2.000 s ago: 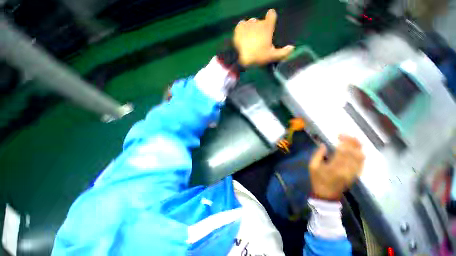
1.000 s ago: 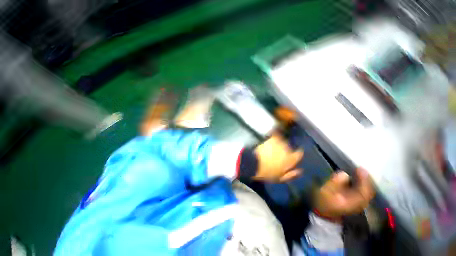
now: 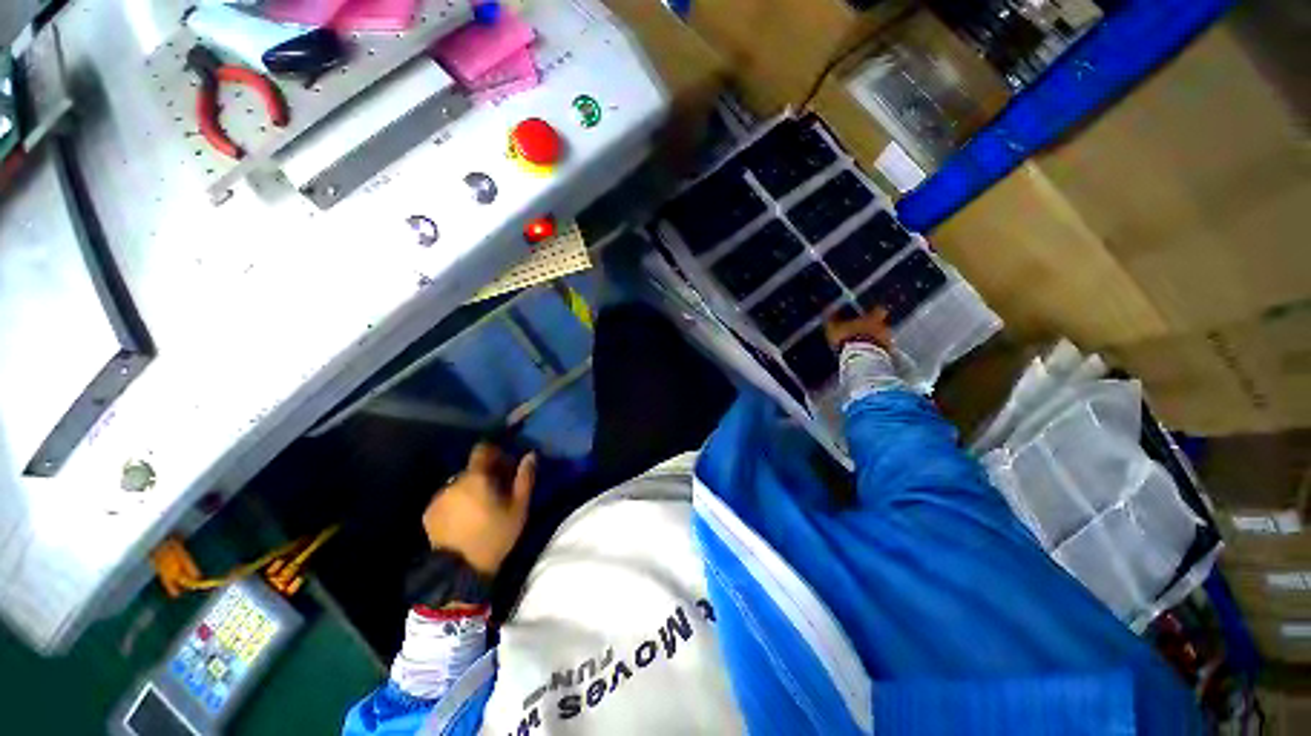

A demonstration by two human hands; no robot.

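Observation:
A parts tray [image 3: 942,342] with pale dividers lies at the right of my lap, with several dark flat panels [image 3: 868,247] in its pockets. My right hand [image 3: 860,328] reaches onto the tray's near side, its fingers at a dark panel. The fingers are small, and whether they grip it cannot be told. My left hand [image 3: 482,515] is over my lap near the white machine table's [image 3: 345,288] front edge. Its thumb stands apart from the curled fingers and nothing shows in it.
The machine table holds red-handled pliers [image 3: 219,115], a red emergency button [image 3: 534,143] and pink scraps [image 3: 489,55]. A grey keypad device [image 3: 216,654] lies at lower left. Pale trays [image 3: 1093,496] are stacked at lower right. Cartons [image 3: 1150,259] and a blue bar [image 3: 1064,108] stand beyond the tray.
The view has swung right from the green surface and teal fixture to the tray and cartons. My right hand has moved out to the tray. My left hand remains near my lap.

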